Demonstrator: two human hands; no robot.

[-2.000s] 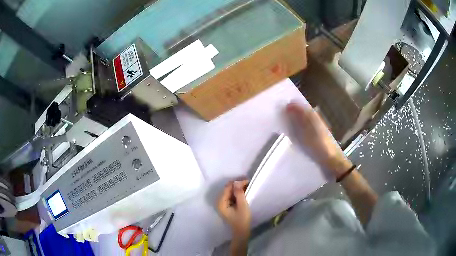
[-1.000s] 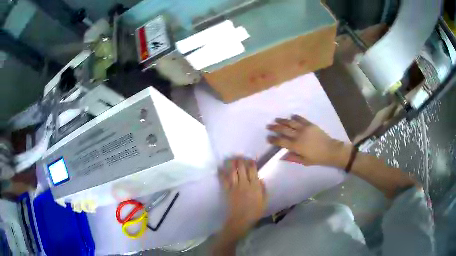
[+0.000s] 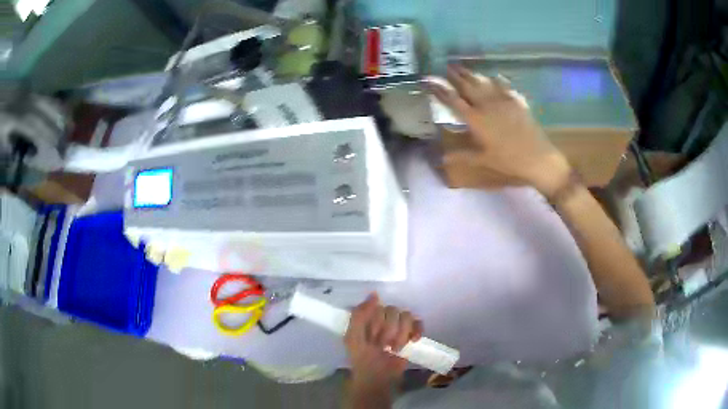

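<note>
My left hand [image 3: 381,335] is closed around the middle of a white strip stack [image 3: 323,312], held above the bench near its front edge, with both ends sticking out. My right hand [image 3: 503,132] is over the front left of the cardboard box [image 3: 587,152], fingers spread, on or just above white cut strips [image 3: 447,113]. The hand covers most of these strips. Whether its fingers grip any strip cannot be told, as the hand is blurred.
The white cutting machine [image 3: 263,188] stands left of centre. A blue plastic tray [image 3: 108,272] is at the left. Scissors [image 3: 238,303] and a hex key [image 3: 277,325] lie on the white-covered bench [image 3: 487,264]. A large material roll's white web [image 3: 686,204] hangs at the right.
The view has turned left. My left hand has lifted the strips off the bench. My right hand has moved from the bench up to the strips on the box.
</note>
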